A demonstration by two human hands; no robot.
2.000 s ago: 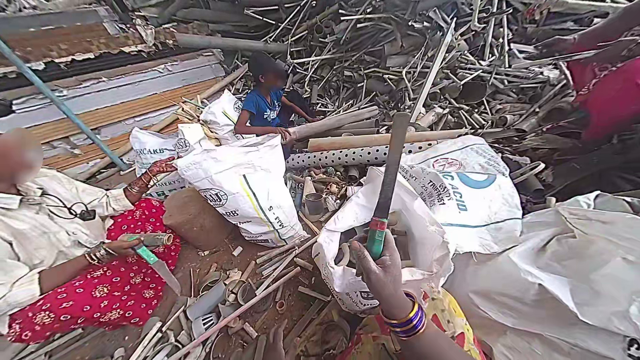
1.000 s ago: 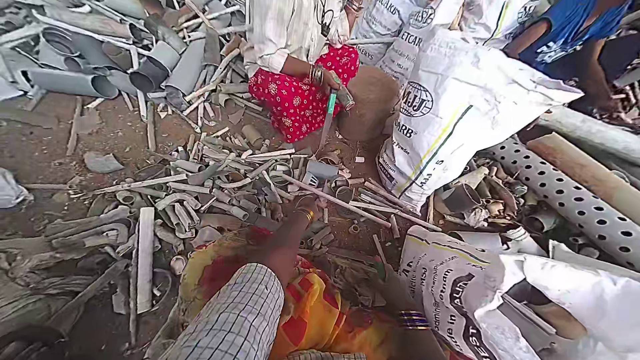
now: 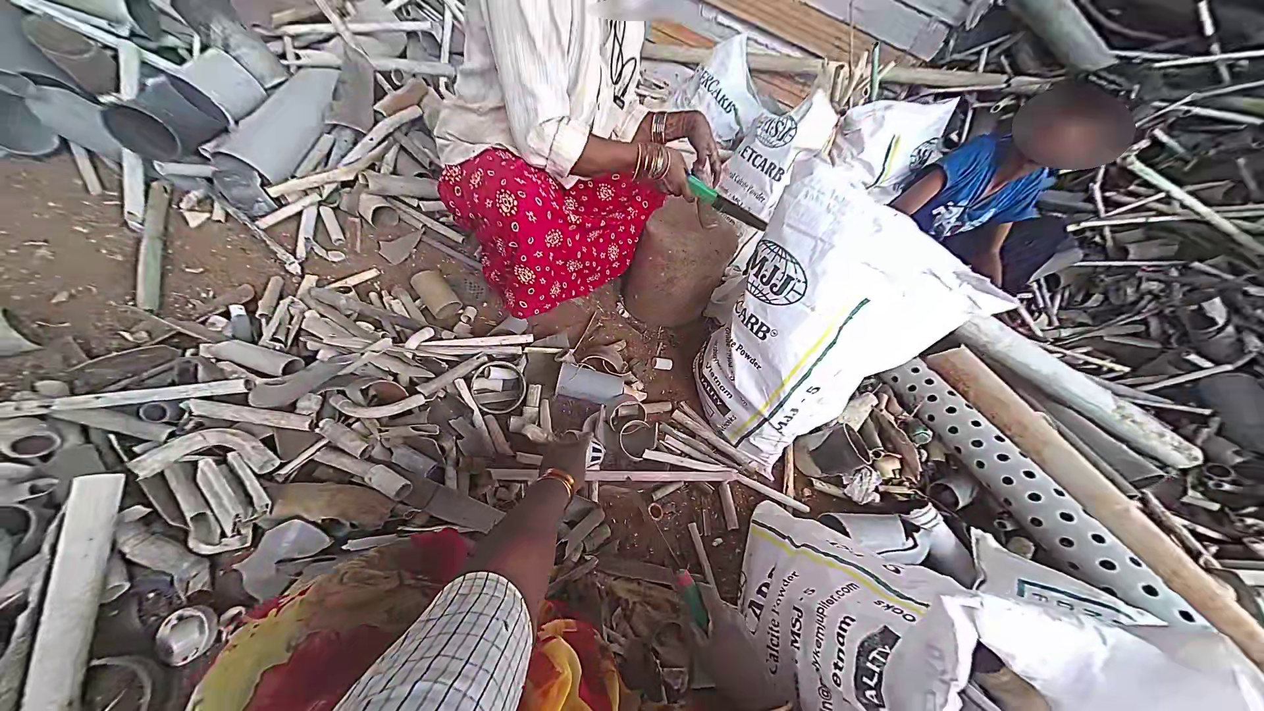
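Observation:
My left hand [image 3: 569, 456] reaches down into the loose pile of cut plastic pipe pieces, beside a short grey pipe piece [image 3: 590, 383]. Something pale shows at its fingers, but whether they grip it is unclear. Low in the view, my right hand [image 3: 733, 647] is closed on the green and red handle of a knife [image 3: 692, 600]; its blade is hard to make out. Just right of that hand stands an open white woven sack [image 3: 839, 592] with pipe pieces in it. A long thin pale strip [image 3: 652, 476] lies by my left hand.
Across the pile a person in a red patterned skirt [image 3: 553, 227] holds a green-handled knife [image 3: 726, 203]. A full white sack [image 3: 820, 306] stands beside them. Another person in a blue shirt [image 3: 978, 188] sits behind. A perforated pipe [image 3: 1037, 504] lies at right, larger grey pipes [image 3: 276, 118] upper left.
The view has swung down and left since the first frame. My right hand, raised with the knife then, is now low beside the sack. My left hand has come into the pile.

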